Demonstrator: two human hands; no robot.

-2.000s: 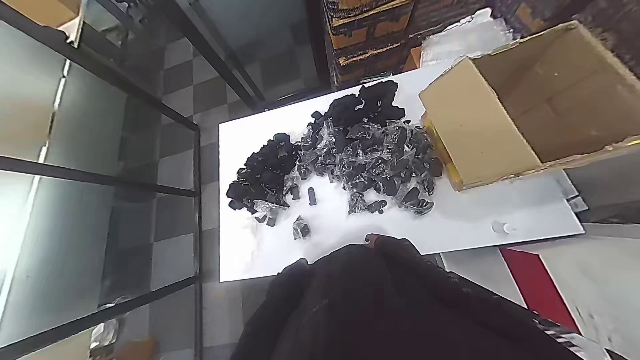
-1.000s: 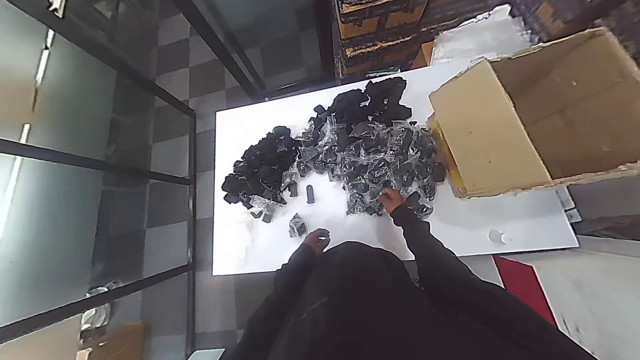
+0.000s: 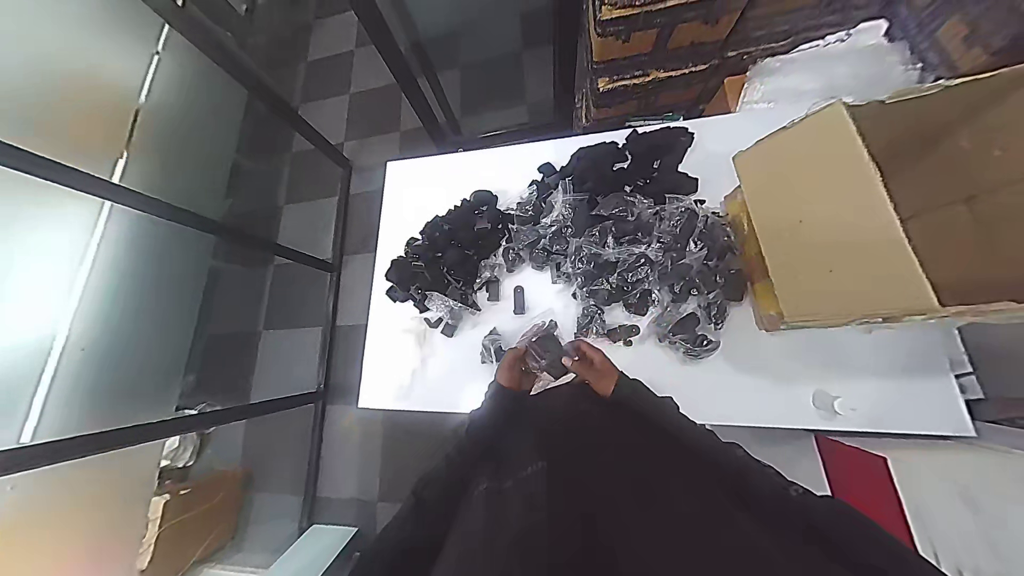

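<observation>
Near the front edge of a white table (image 3: 800, 384), my left hand (image 3: 514, 370) and my right hand (image 3: 592, 366) hold a dark part in a clear plastic bag (image 3: 546, 354) between them. Just left of it lies a small bagged dark part (image 3: 493, 346). Beyond my hands a small black oblong part (image 3: 518, 300) lies alone. A heap of bagged dark parts (image 3: 632, 256) spreads behind and to the right. Loose black parts are piled at the left (image 3: 452, 248), and more black pieces (image 3: 656, 160) lie at the back. What exactly the parts are cannot be told.
A large open cardboard box (image 3: 832, 224) stands at the table's right, with something yellow (image 3: 754, 260) by its side. A small white object (image 3: 827, 402) lies near the front right edge. Stacked cartons (image 3: 672, 40) stand behind the table. Framed glass panels (image 3: 160, 216) rise at the left.
My right hand has moved left and toward me from the bagged heap. Both hands have come together, and a bagged part is now held between them.
</observation>
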